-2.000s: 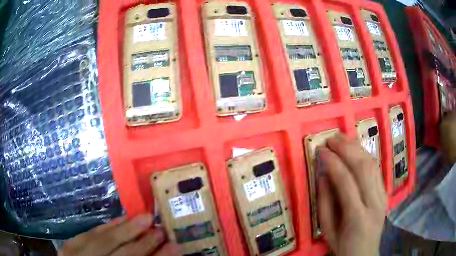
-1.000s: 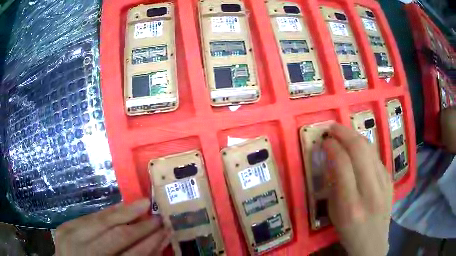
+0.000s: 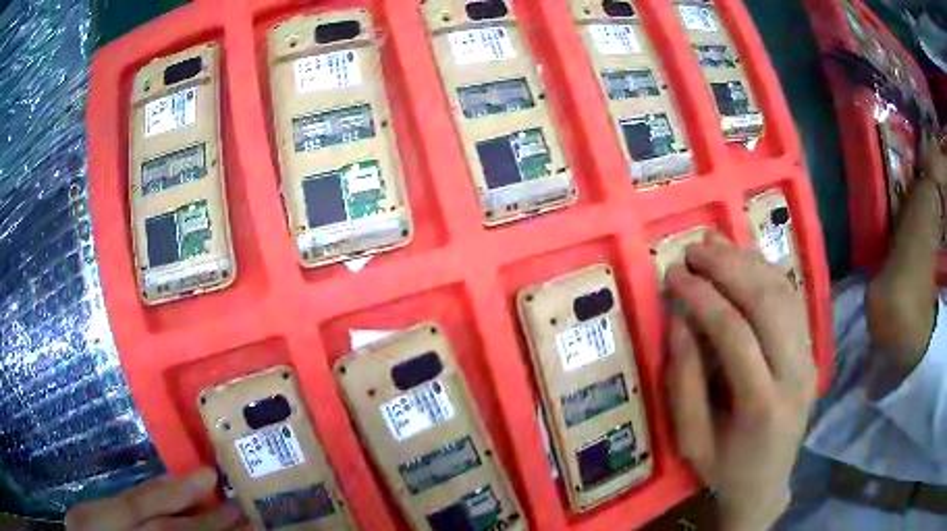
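A red-orange foam tray (image 3: 467, 254) holds two rows of gold phone housings with black windows and white labels. My right hand (image 3: 742, 363) lies over a phone housing (image 3: 675, 249) in the near row, fourth from the left, fingertips at its upper end; the hand hides most of it. Whether the fingers grip it cannot be told. My left hand (image 3: 156, 505) is cut off by the bottom edge, its fingertips at the left side of the nearest left phone housing (image 3: 267, 451). A thin edge of something shows at those fingertips, too small to name.
A dark gridded block under glaring clear film (image 3: 62, 363) lies left of the tray. At the far right another red tray (image 3: 867, 135) holds parts, with another person's arm (image 3: 905, 280) and pale sleeve beside it.
The tray and its phones have shifted left in view, covering more of the film-wrapped block. My right hand is now over the fourth near-row phone instead of the third, which is uncovered.
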